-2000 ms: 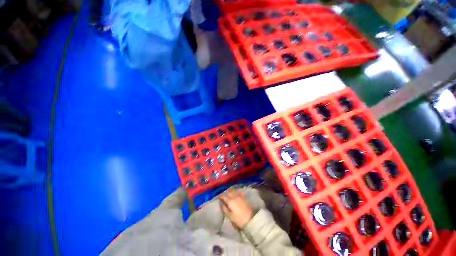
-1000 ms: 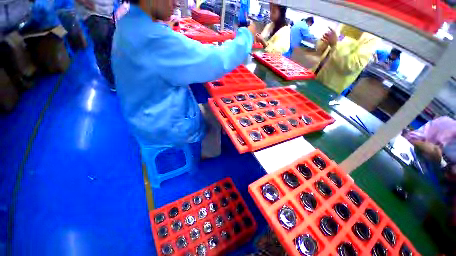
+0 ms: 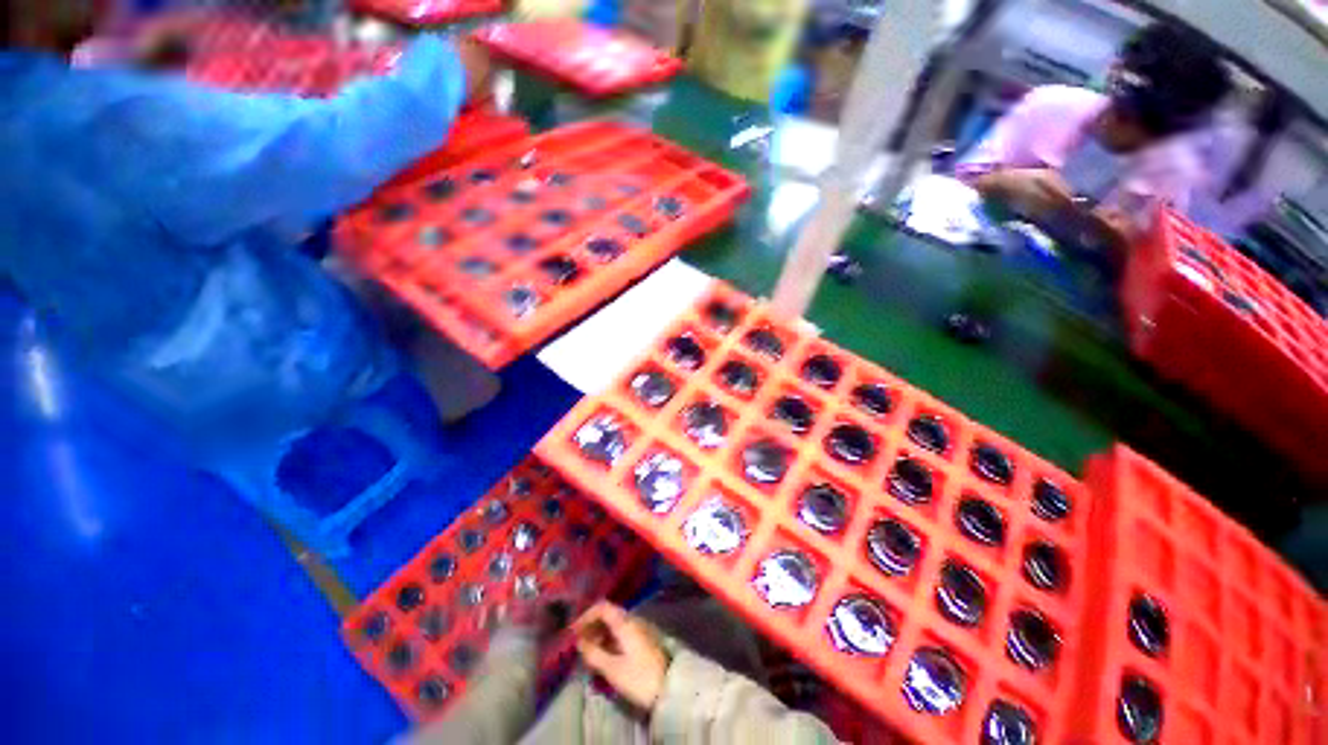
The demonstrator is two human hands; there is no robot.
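A red compartment tray point(image 3: 871, 495) lies in front of me on the bench edge, with a glossy black round unit in its visible pockets. A lower red tray point(image 3: 463, 550) of similar units is at lap level to the left, blurred. My right hand point(image 3: 623, 655) is beside this lower tray, below the bench tray's near edge. Its fingers are curled; whether it holds anything is unclear. Only my blurred left sleeve point(image 3: 498, 684) shows over the lower tray; the left hand itself cannot be made out.
A white sheet point(image 3: 626, 323) lies between the bench tray and a partly filled red tray point(image 3: 561, 269) at the left. Another red tray point(image 3: 1216, 590) adjoins at right. A metal upright point(image 3: 859, 160) crosses the green bench. A person in blue sits left; a person in pink works opposite.
The view has swung right and the bench trays show further left. The right-hand tray and more of the pink-clad person have come into view. My right hand and left sleeve, out of view one second ago, show again.
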